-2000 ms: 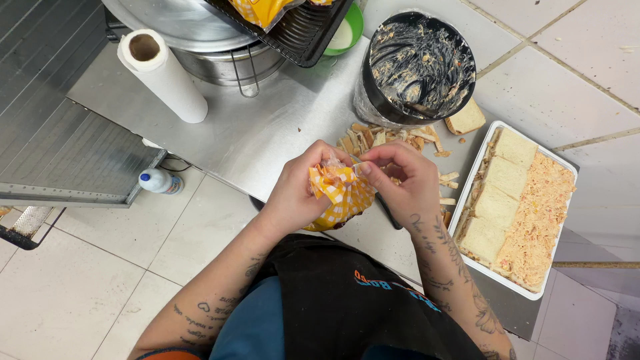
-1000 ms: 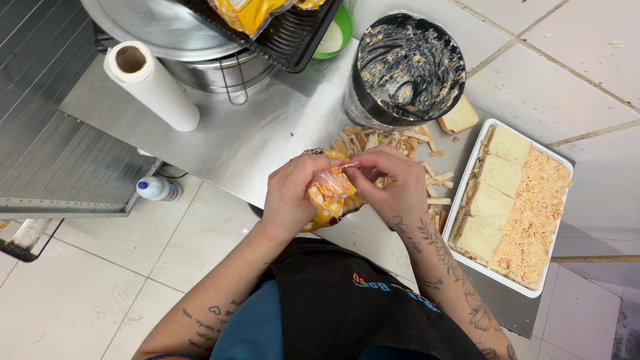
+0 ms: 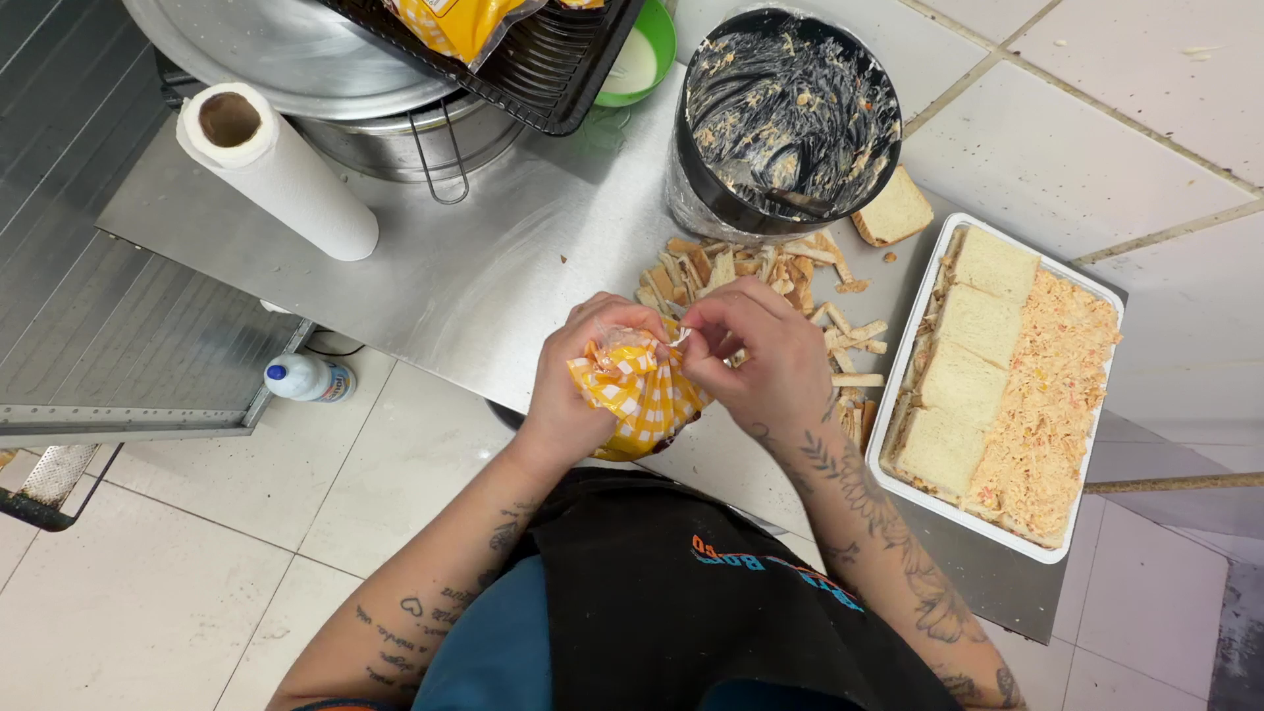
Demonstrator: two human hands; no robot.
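My left hand [image 3: 583, 380] grips the gathered neck of a yellow-and-white checked plastic bag [image 3: 647, 400] close to my body. My right hand [image 3: 755, 351] pinches a thin white tie [image 3: 679, 338] at the bag's neck between thumb and fingers. What the bag holds is mostly hidden. Behind my hands lie cut bread crusts [image 3: 691, 267]. To the right, a white tray [image 3: 896, 395] holds slices of crustless bread [image 3: 966, 370] on its left side and an orange shredded filling [image 3: 1052, 395] on its right.
A black pot [image 3: 691, 168] smeared with filling stands behind the crusts, beside a bread slice [image 3: 892, 207]. At the back left are a paper towel roll [image 3: 296, 188], a lidded metal pot [image 3: 395, 148], a black ridged tray [image 3: 568, 74] and a green bowl [image 3: 664, 49]. A bottle [image 3: 308, 378] stands below the table's left edge.
Both hands stay at the neck of the bag. My right fingers now hold the white tie at its right side, where a second ago they were at the clear plastic on top.
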